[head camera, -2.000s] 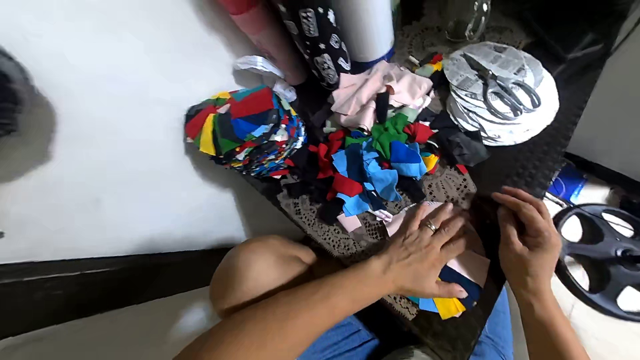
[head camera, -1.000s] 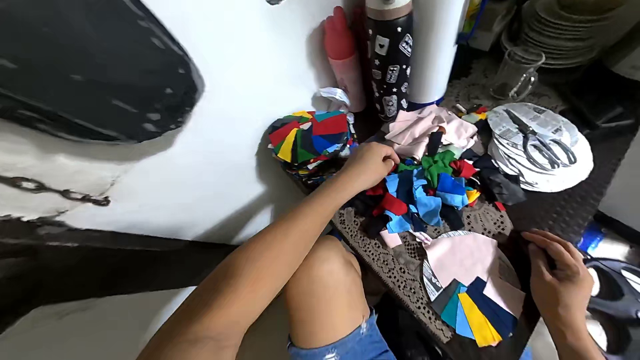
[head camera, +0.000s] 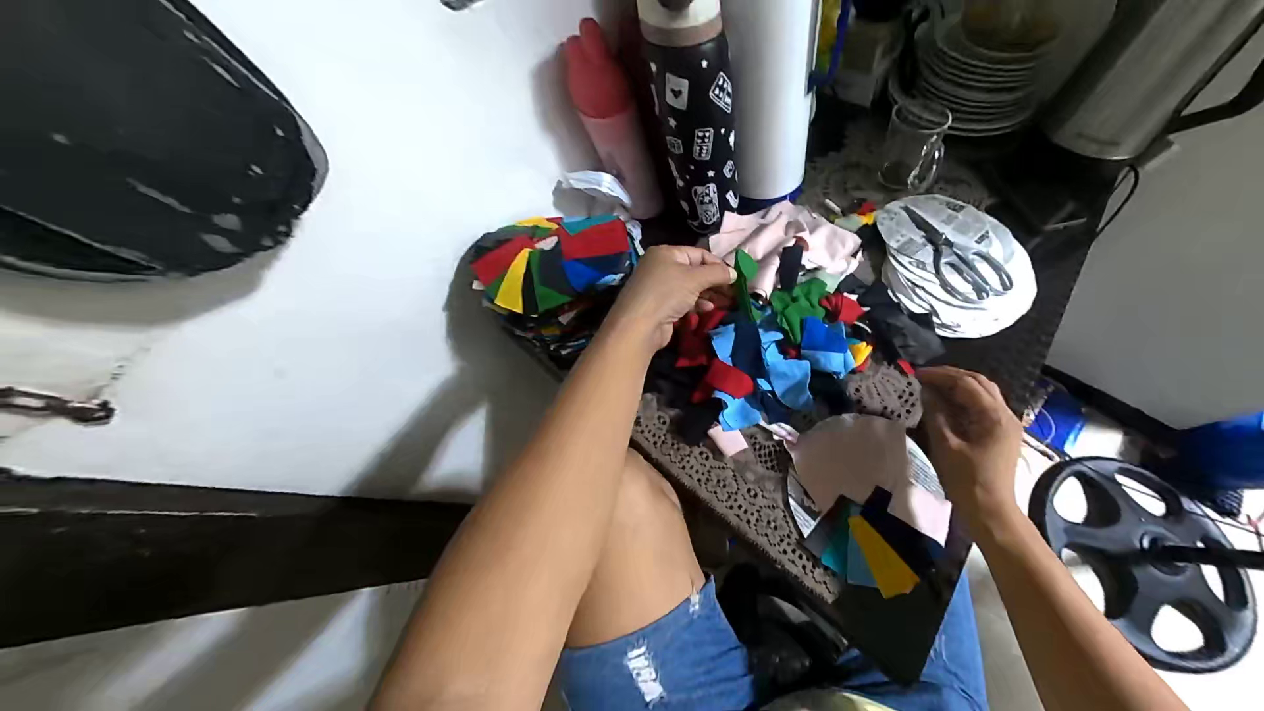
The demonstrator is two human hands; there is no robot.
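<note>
Between thumb and fingers my left hand [head camera: 679,291] holds a green fabric scrap [head camera: 746,278] above a heap of red, blue, black and green scraps [head camera: 780,365]. Low by the table's right edge is my right hand [head camera: 968,430], its fingers bent; whether it touches anything is unclear. Beside it lies a paper disc with pink cloth [head camera: 851,456] on it and a fan of yellow, blue, teal and dark strips [head camera: 879,558]. A stack of multicoloured fabric rounds [head camera: 553,272] stands left of my left hand. Scissors [head camera: 956,259] rest on a stack of round paper pieces [head camera: 1007,281].
Behind the scraps stand a pink bottle [head camera: 617,128], a black patterned bottle [head camera: 694,128] and a white cylinder [head camera: 768,99]. A glass mug [head camera: 913,143], stacked plates [head camera: 978,84] and a metal jug [head camera: 1136,79] are at the back right. A lace cloth [head camera: 731,499] covers part of the table.
My left hand has gone from the fabric fan to the scrap heap and now has a green scrap in its fingers. The view has shifted.
</note>
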